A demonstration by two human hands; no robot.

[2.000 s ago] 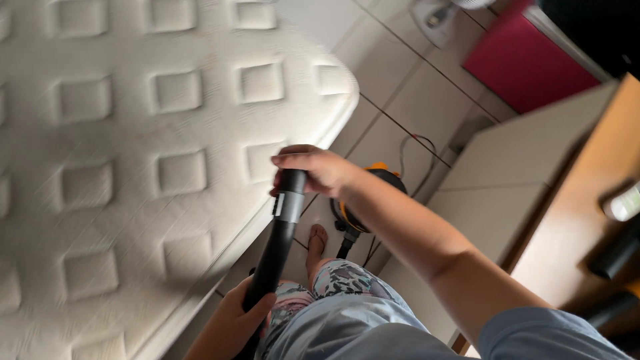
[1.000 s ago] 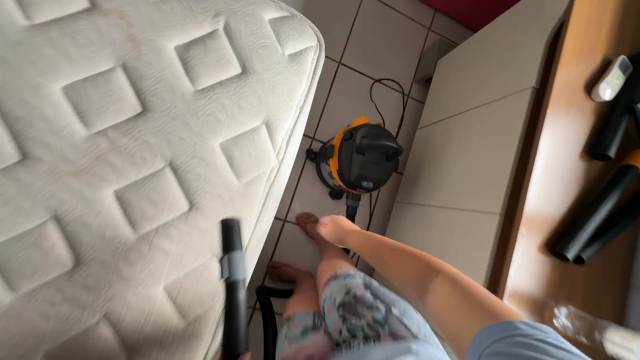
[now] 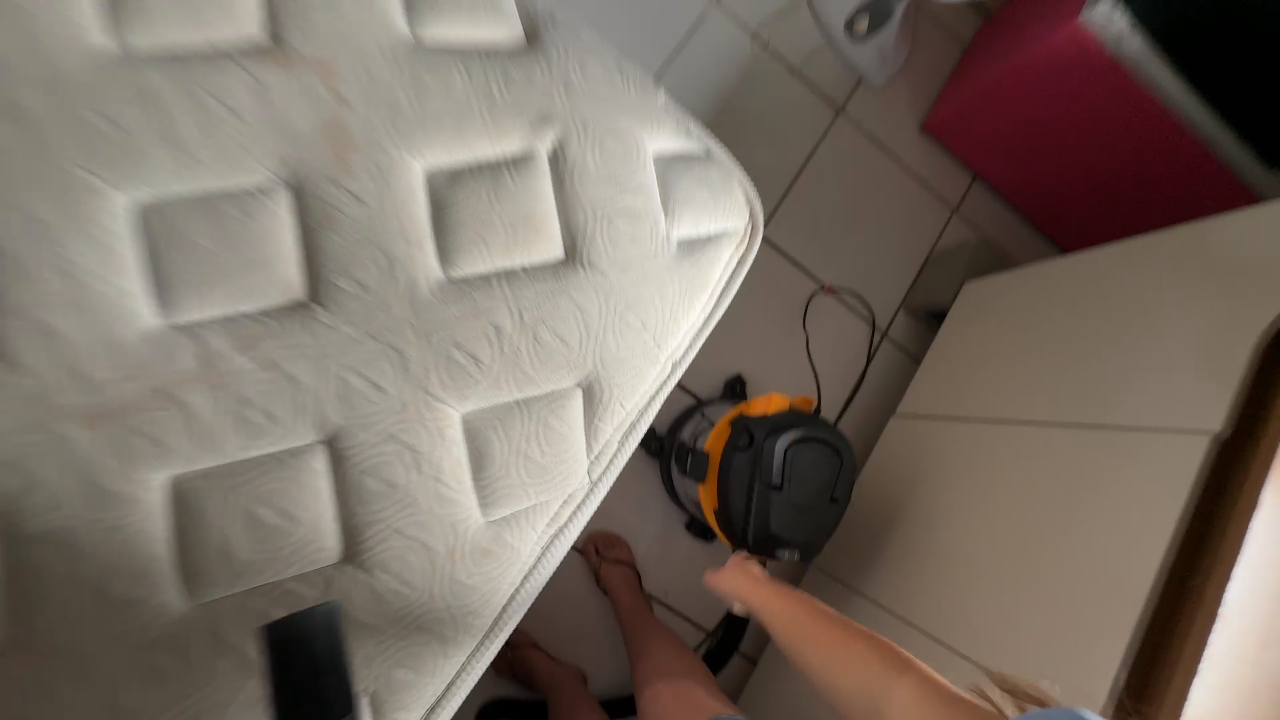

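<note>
My right hand reaches down to the hose end of a black and orange canister vacuum cleaner on the floor. The hand is blurred, so its hold on the hose is unclear. At the lower left, the end of a black vacuum tube shows over a white quilted mattress. My left hand is out of view, below the frame.
A thin black cord loops on the tiled floor beyond the vacuum. Pale cabinet fronts stand on the right, a dark pink box-like object at the upper right. My feet are beside the mattress.
My right hand has left the black tube, where it was two seconds ago, and moved down to the vacuum's hose end. My left hand has passed out of view.
</note>
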